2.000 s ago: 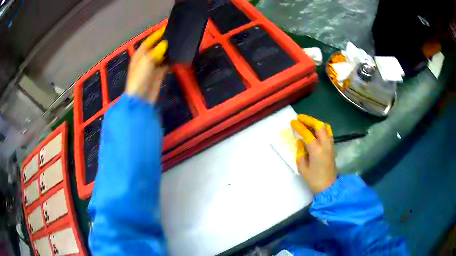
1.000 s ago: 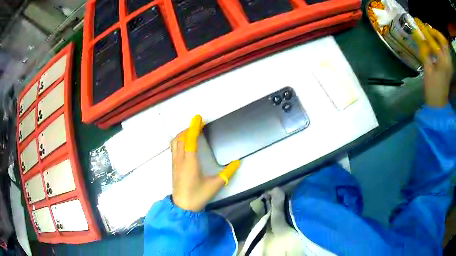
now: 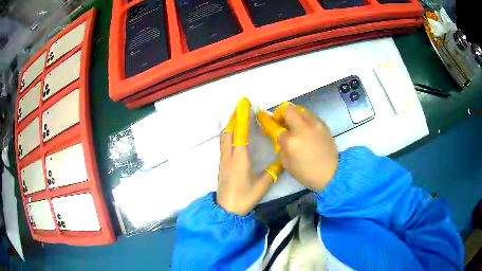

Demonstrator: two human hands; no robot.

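Note:
A dark grey phone or back cover (image 3: pixel 333 106) lies on the white mat (image 3: pixel 401 124), its round camera lenses at the right end. My left hand (image 3: pixel 238 169), with yellow finger cots, is around its left end, fingers and thumb at the edges. My right hand (image 3: pixel 309 145), also in yellow cots, is over the phone's left part and hides some of it. A small whitish piece, seemingly a wipe (image 3: pixel 257 108), shows at its fingertips, blurred. The fingertips of both hands are close together.
A stack of red-orange foam trays (image 3: pixel 211 58) with dark slabs stands behind the mat. Another foam tray (image 3: pixel 94 153) with pale backs is at left. Clear film sheets (image 3: pixel 169 132) lie at the mat's left end, a cream-yellow rectangle (image 3: pixel 390 87) at right. A metal dish (image 3: pixel 454 63) and black stick (image 3: pixel 430 90) are far right.
My right hand has come from the metal dish to the phone's left part, beside my left hand. The phone stays on the mat. The view has shifted, so things appear further right.

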